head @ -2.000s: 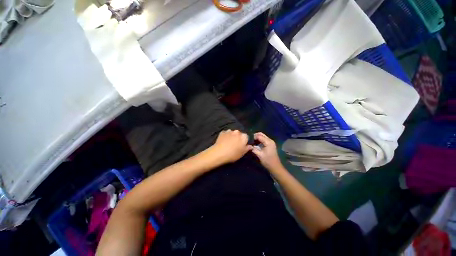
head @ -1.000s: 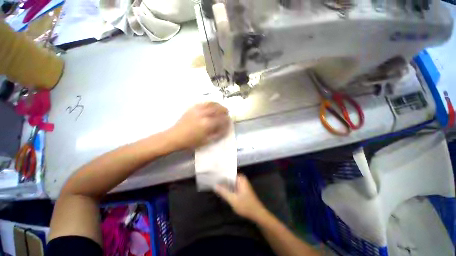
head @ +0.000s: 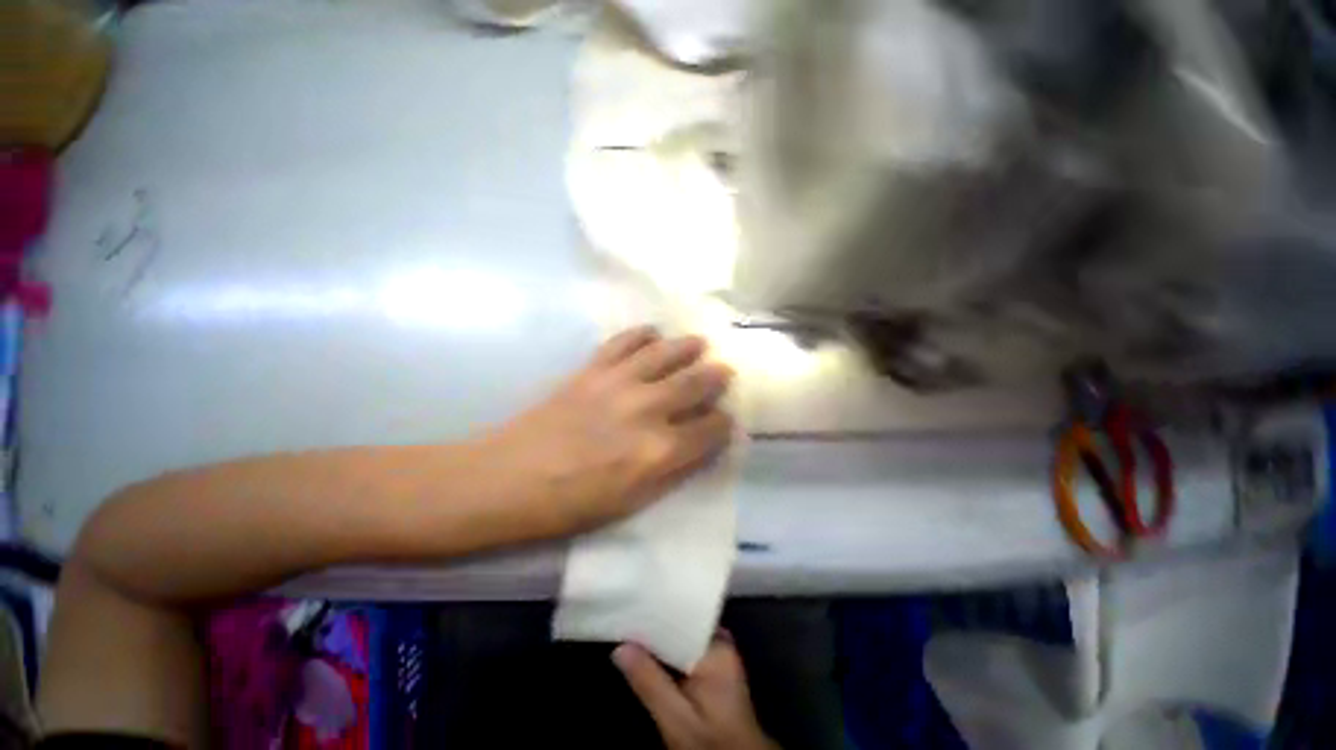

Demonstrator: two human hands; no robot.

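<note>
A cream fabric strip [head: 652,564] runs from the lit needle area of the sewing machine [head: 938,176] down over the table's front edge. My left hand [head: 623,432] lies flat on the strip just in front of the needle area, fingers spread a little. My right hand [head: 696,700] pinches the strip's lower end between thumb and fingers, below the table edge. The machine head is blurred, and the needle itself cannot be made out.
Scissors with orange-red handles [head: 1114,484] lie on the table [head: 323,337] right of the needle. Cream panels [head: 1172,652] hang at the lower right. A blue crate [head: 393,674] with magenta scraps is at the lower left. A yellow cone [head: 52,71] stands at the upper left.
The hands came up from the lap to the strip at the machine. Since the last earlier frame, the strip extends farther past the needle area and the view has moved closer.
</note>
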